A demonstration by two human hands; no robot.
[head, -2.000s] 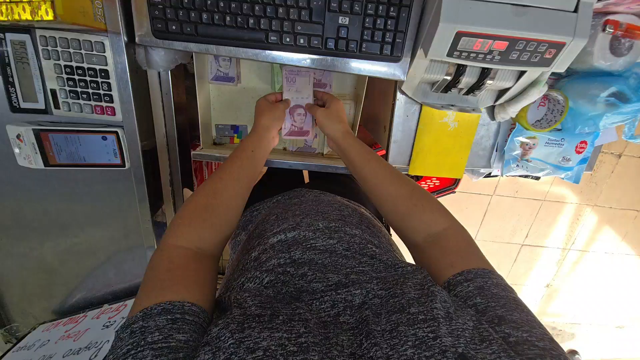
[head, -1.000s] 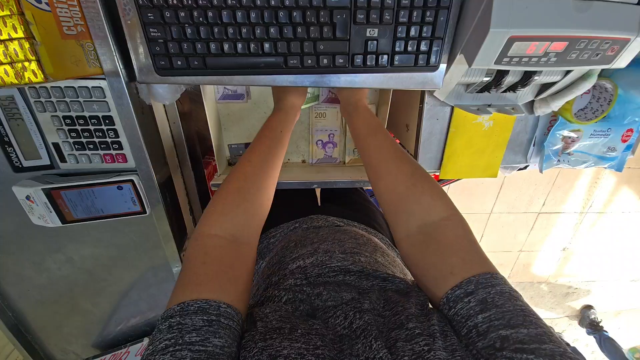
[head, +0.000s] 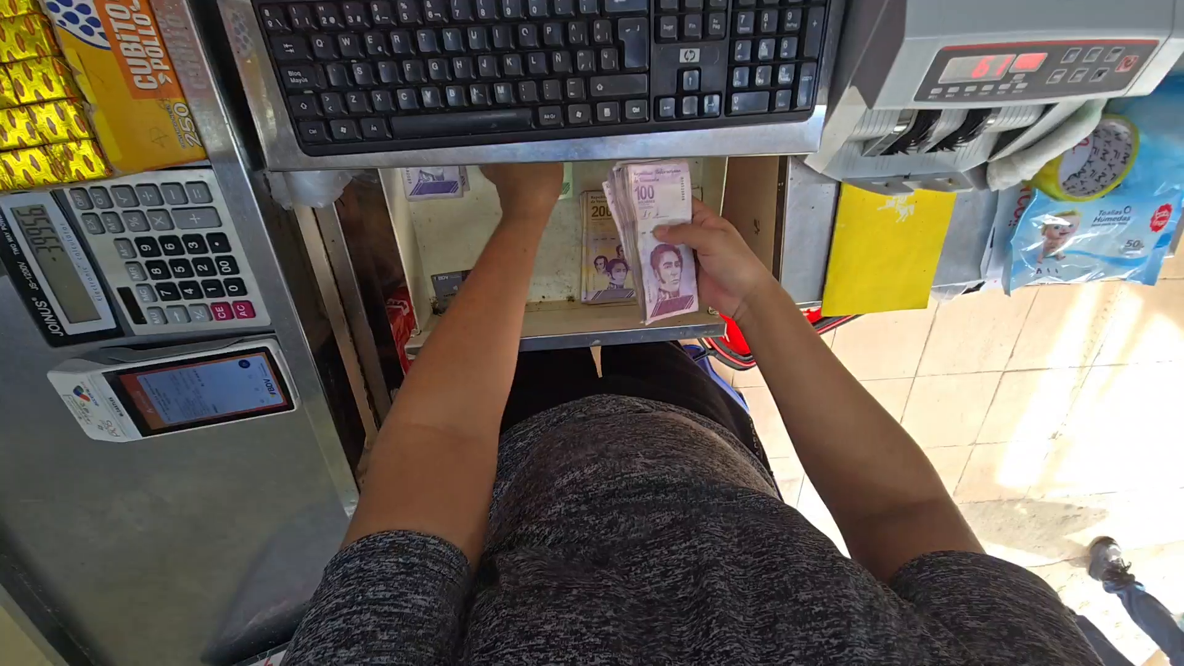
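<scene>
My right hand (head: pixel 717 254) grips a wad of purple 100 banknotes (head: pixel 659 242) over the right part of an open cash drawer (head: pixel 564 319). My left hand (head: pixel 524 183) reaches into the drawer's back, its fingers hidden under the keyboard shelf, so what it holds cannot be seen. Between the hands, a stack of 200 banknotes (head: pixel 606 250) lies in the drawer, partly behind the wad. More purple banknotes (head: pixel 434 181) lie at the drawer's back left, and a dark card (head: pixel 448 287) lies at its front left. A bit of a green note (head: pixel 566 182) shows beside my left hand.
A black keyboard (head: pixel 546 69) sits on the metal shelf above the drawer. At the right are a banknote counter (head: pixel 999 83), a yellow folder (head: pixel 888 248), a tape roll (head: pixel 1091 162) and wet wipes (head: pixel 1091 227). A calculator (head: pixel 166 254), card terminal (head: pixel 185 388) and bouillon box (head: pixel 129 83) stand left.
My right hand has come out from under the shelf and now shows the wad of 100 banknotes. The left hand remains at the drawer's back. The view has shifted since two seconds ago.
</scene>
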